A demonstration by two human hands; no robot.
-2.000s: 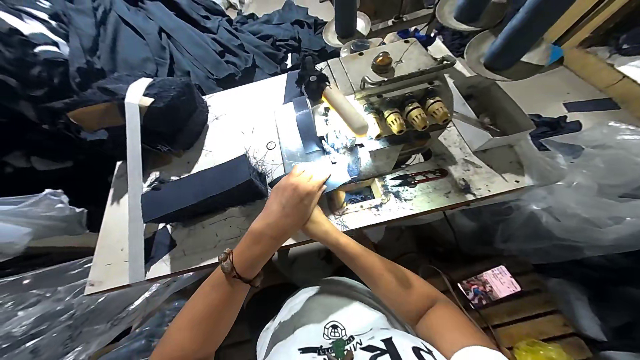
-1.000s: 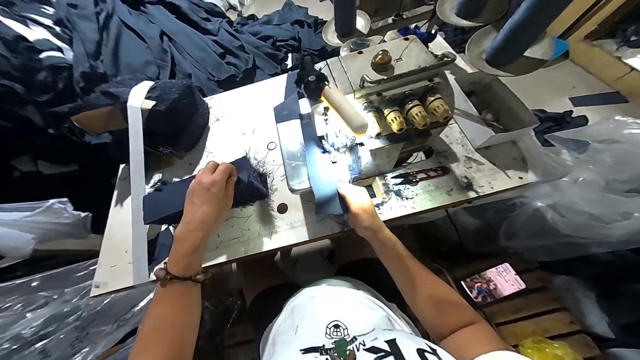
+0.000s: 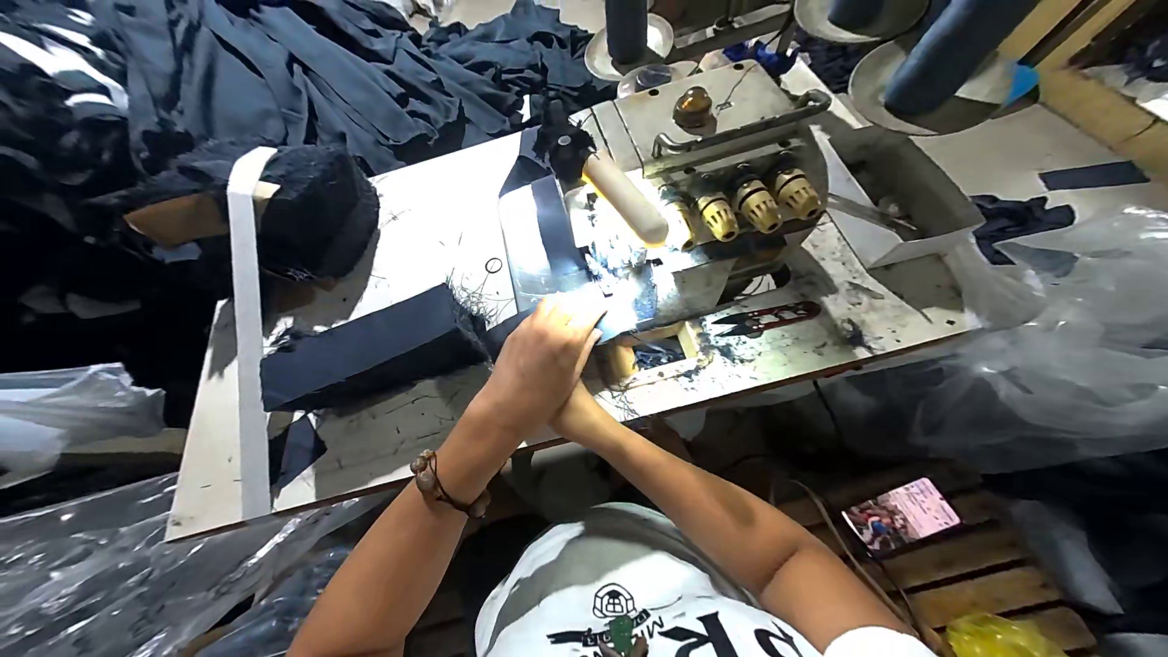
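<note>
An overlock sewing machine (image 3: pixel 721 137) with several yellow tension knobs stands on the worktable, its lamp lighting the needle area. My left hand (image 3: pixel 538 356) lies at the front of the machine, its fingers on dark fabric by the presser foot; glare blurs the fingertips. Mostly hidden beneath it, my right hand (image 3: pixel 579 411) reaches to the same spot, and its grip does not show. A dark fabric strip (image 3: pixel 557 224) lies on the metal plate left of the needle. Further left rests a stack of cut dark fabric pieces (image 3: pixel 365 351).
Thread snips (image 3: pixel 766 318) lie right of the machine's front. Behind them is an open tray (image 3: pixel 912 182). A dark fabric bundle (image 3: pixel 319 210) sits at the table's back left, near a pale band (image 3: pixel 248 365). Thread cones (image 3: pixel 949 64) stand at upper right.
My left hand has moved right, from the fabric stack to the machine's front. One second ago my right hand was in plain view there; now the left one covers most of it.
</note>
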